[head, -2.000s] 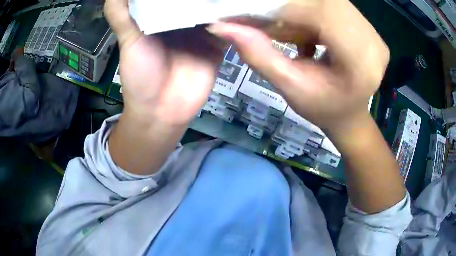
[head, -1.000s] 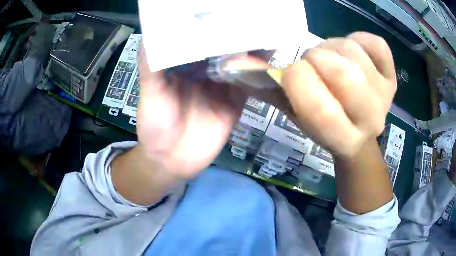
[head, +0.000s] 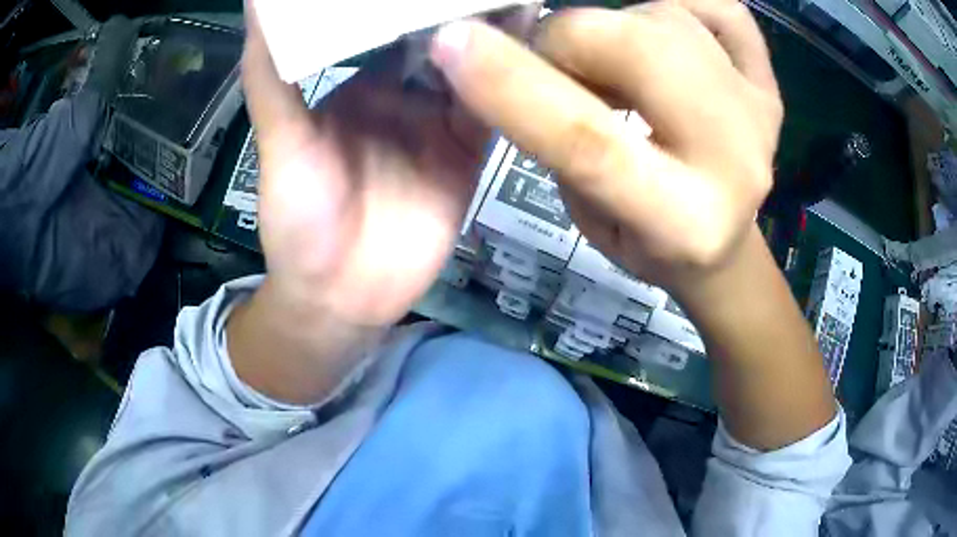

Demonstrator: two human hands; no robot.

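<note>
A white carton (head: 367, 29) is held up close at the top of the picture, cut off by the upper edge. My left hand (head: 357, 210) holds it from below and from the left side, palm up and blurred. My right hand (head: 651, 136) is at the carton's right end, its thumb or finger laid along the near lower edge. Whether the right fingers pinch anything is hidden. Behind my hands, stacked white cartons (head: 525, 201) with hang tabs lie on the dark green bench.
A scale with a dark top (head: 173, 100) stands at the left beside a person's grey sleeve (head: 63, 199). More cartons (head: 835, 304) lie at the right, near another grey sleeve (head: 892, 462). A black cylindrical tool (head: 839, 157) lies at the upper right.
The carton has moved up and left, showing less of its white face. My right hand has turned from a closed fist to an extended finger at the edge. The yellow-tan piece no longer shows.
</note>
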